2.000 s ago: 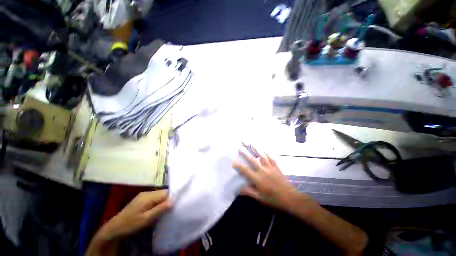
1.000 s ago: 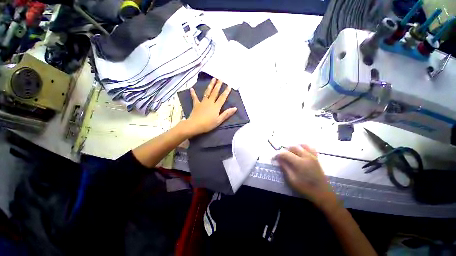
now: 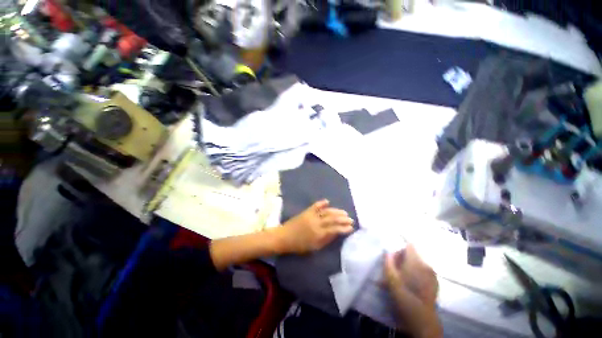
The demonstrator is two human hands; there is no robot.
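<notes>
A dark grey fabric panel [image 3: 313,191] lies on the white table in front of me, its lower end near the front edge. My left hand [image 3: 317,228] rests on the panel with its fingers together, pointing right. A white cloth piece [image 3: 362,261] with a curved edge lies over the panel's lower right side. My right hand [image 3: 412,284] is on the right part of this white cloth, fingers bent. The picture is blurred, and whether the right hand pinches the cloth or anything small is hard to tell.
A fanned stack of white and grey pieces [image 3: 257,138] lies at the left rear. A small grey piece [image 3: 369,121] lies behind the panel. The white sewing machine head [image 3: 475,185] and dark scissors [image 3: 541,297] are at right. An old beige machine [image 3: 122,125] stands far left.
The camera view has shifted, so things sit lower and further right. My left hand has moved down the grey panel. My right hand has moved from the table to the white cloth.
</notes>
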